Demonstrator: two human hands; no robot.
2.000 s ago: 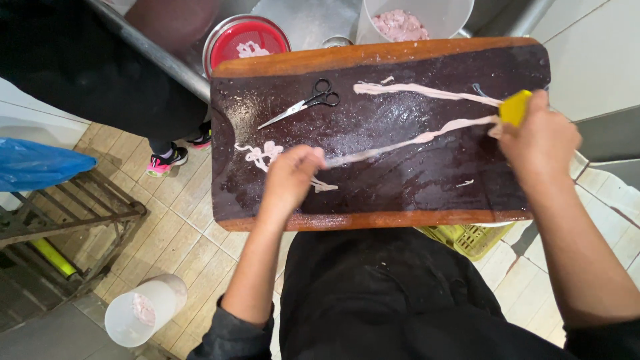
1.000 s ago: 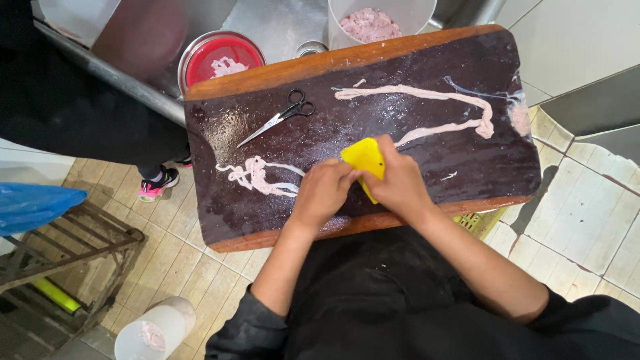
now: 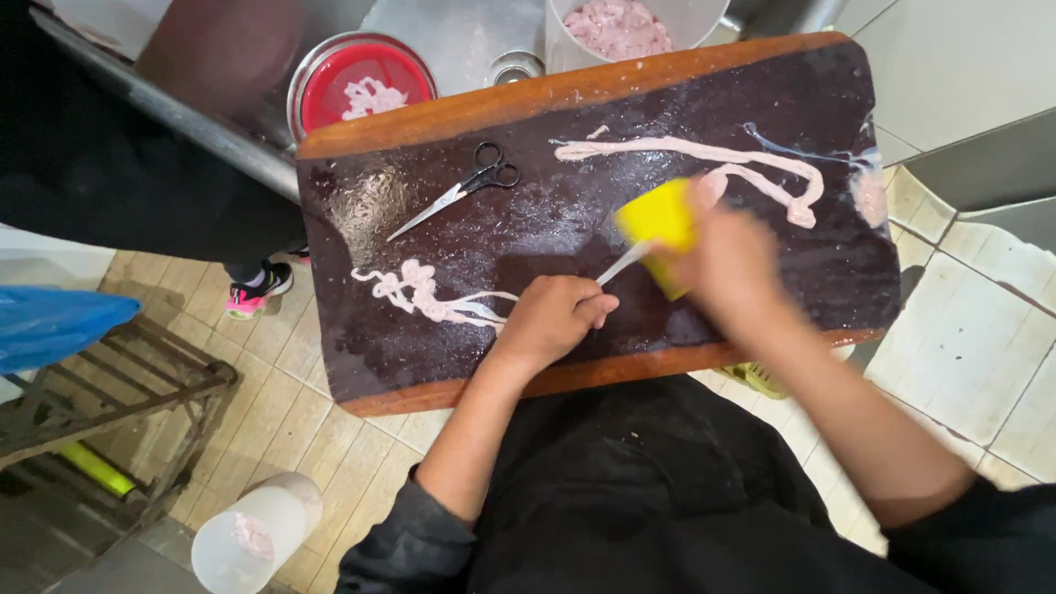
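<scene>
On a dark cutting board with wooden edges [image 3: 429, 396], my left hand [image 3: 554, 320] pinches a pale, stretched strand of animal tissue [image 3: 623, 262]. My right hand [image 3: 734, 256], blurred, grips a flat yellow scraper [image 3: 660, 227] against the same strand. Beyond the scraper the pink strand [image 3: 709, 151] loops toward the right end, near a smear of residue [image 3: 869, 198]. To the left of my left hand, a tangled pink piece [image 3: 421, 293] lies with thin tails running under the hand. Black-handled scissors [image 3: 462, 188] rest on the board, tips toward the lower left.
Behind the board is a metal sink with a red-bottomed bowl [image 3: 367, 82] and a clear container of pink tissue [image 3: 619, 29]. A person in black stands at the left, by a metal rack [image 3: 157, 363] with a blue plastic bag [image 3: 62, 326]. A translucent container [image 3: 247, 536] is on the floor.
My right hand and the scraper have gone from the board's right end to beside my left hand, then partway back right. My left hand has moved right from near the tangled piece.
</scene>
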